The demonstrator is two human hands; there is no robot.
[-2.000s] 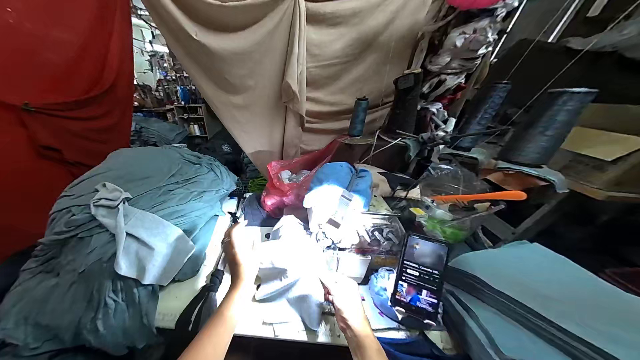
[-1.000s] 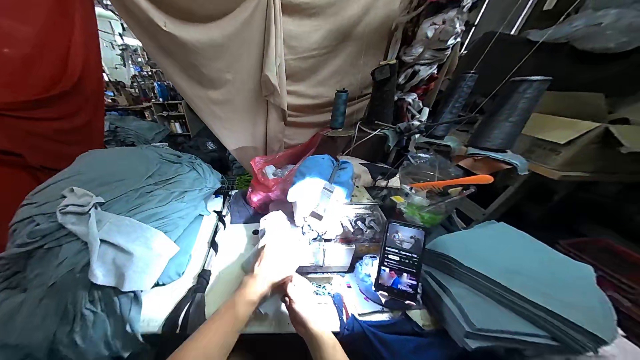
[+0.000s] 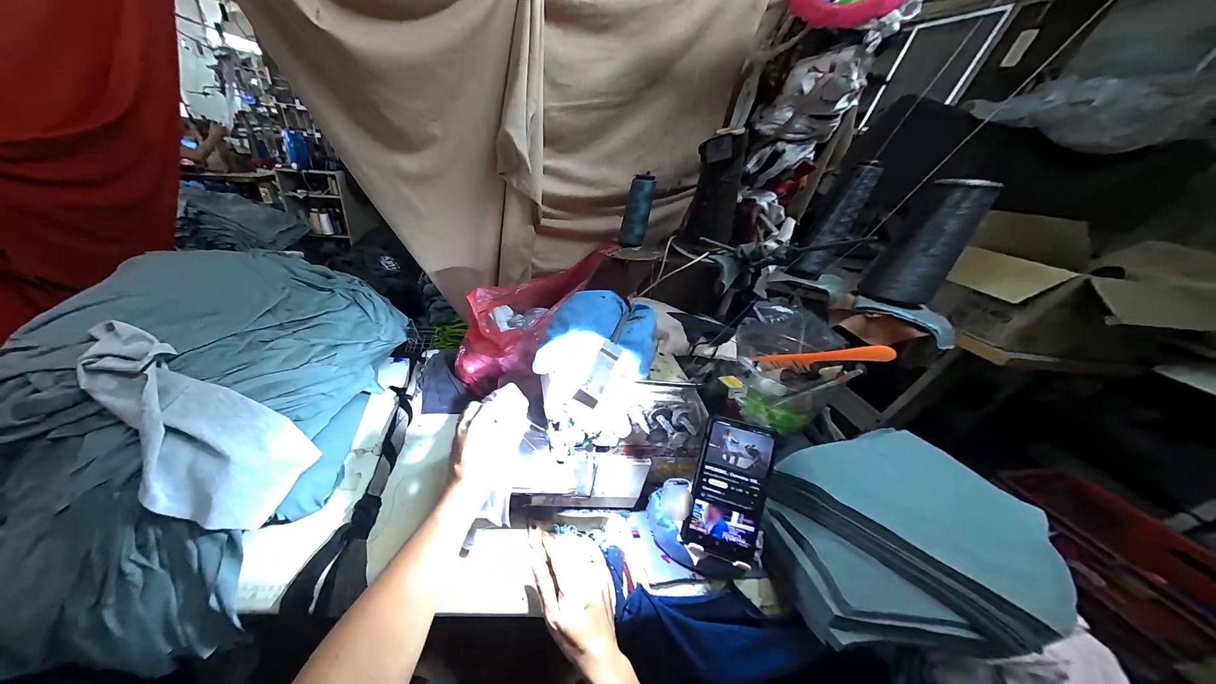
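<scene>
Glare from a lamp washes out the middle of the view, where an overlock sewing machine (image 3: 594, 475) stands on a white table (image 3: 413, 532). My left hand (image 3: 480, 446) is at the machine's left side, on a bright, pale piece of fabric (image 3: 496, 475); its fingers are partly lost in the glare. At the front of the machine, my right hand (image 3: 575, 579) rests near the table edge beside thread scraps, its fingers close together; whether they hold anything does not show. Dark blue fabric (image 3: 712, 632) lies just right of it.
A large heap of grey-green fabric (image 3: 247, 304) with a light grey piece (image 3: 204, 437) on it is at left. A phone (image 3: 730, 489) leans right of the machine, beside stacked blue-grey fabric panels (image 3: 921, 522). Behind are a red plastic bag (image 3: 489, 351), orange-handled tool (image 3: 826, 356) and thread cones (image 3: 931, 242).
My hands, close together in front of the machine one second ago, are now apart: the left farther forward at the machine's left side, the right near the front edge.
</scene>
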